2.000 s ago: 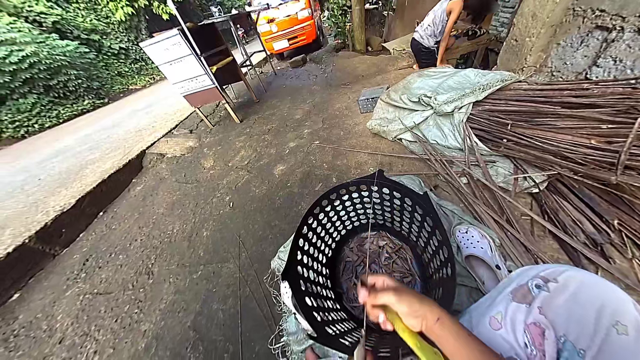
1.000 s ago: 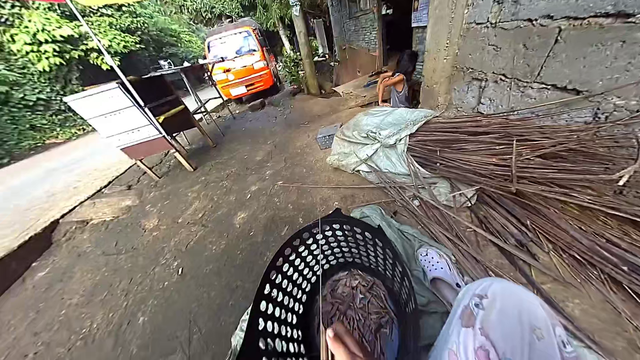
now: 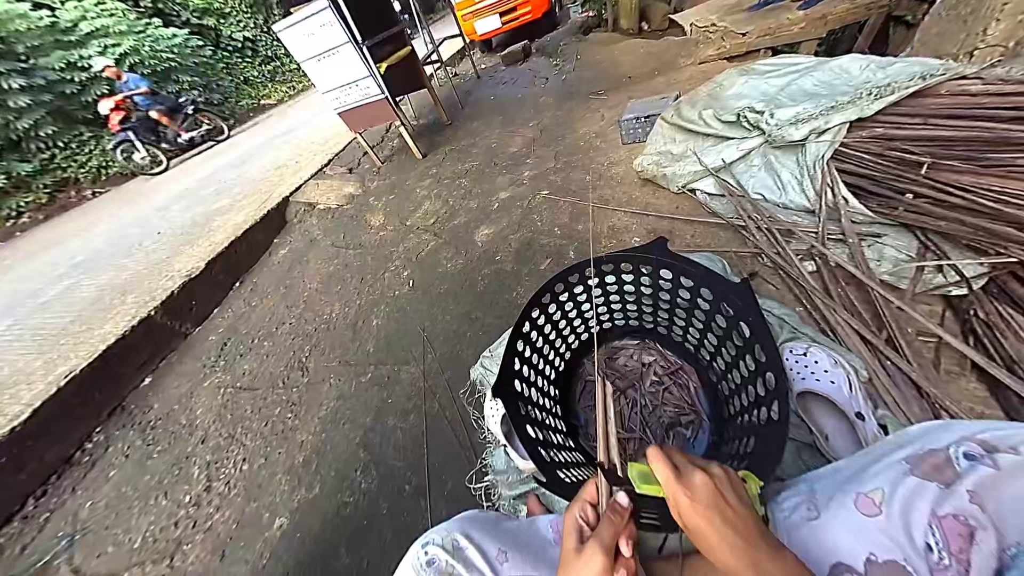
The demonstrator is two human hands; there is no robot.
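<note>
Between my knees stands a black perforated plastic basket (image 3: pixel 744 352) with brown dry leaf scraps (image 3: pixel 648 392) at its bottom. Over its near rim my left hand (image 3: pixel 596 532) grips a dry palm leaflet (image 3: pixel 602 416), whose thin midrib points up and away across the basket. Just right of it, my right hand (image 3: pixel 712 500) is closed on a yellow-green handle (image 3: pixel 644 478). The tool's dark end meets the leaflet by my left fingers; its exact kind is hard to tell.
A large pile of dry leaflets (image 3: pixel 944 152) lies at right, partly in a pale woven sack (image 3: pixel 744 120). Nearby are a grey crate (image 3: pixel 646 116) and a white clog (image 3: pixel 828 392). A concrete road edge (image 3: pixel 160 344) runs at left, with a person on a motorcycle (image 3: pixel 160 120).
Both hands are now together over the near rim; one second ago only part of one hand showed inside the basket. A motorcycle with a rider has come into view on the road.
</note>
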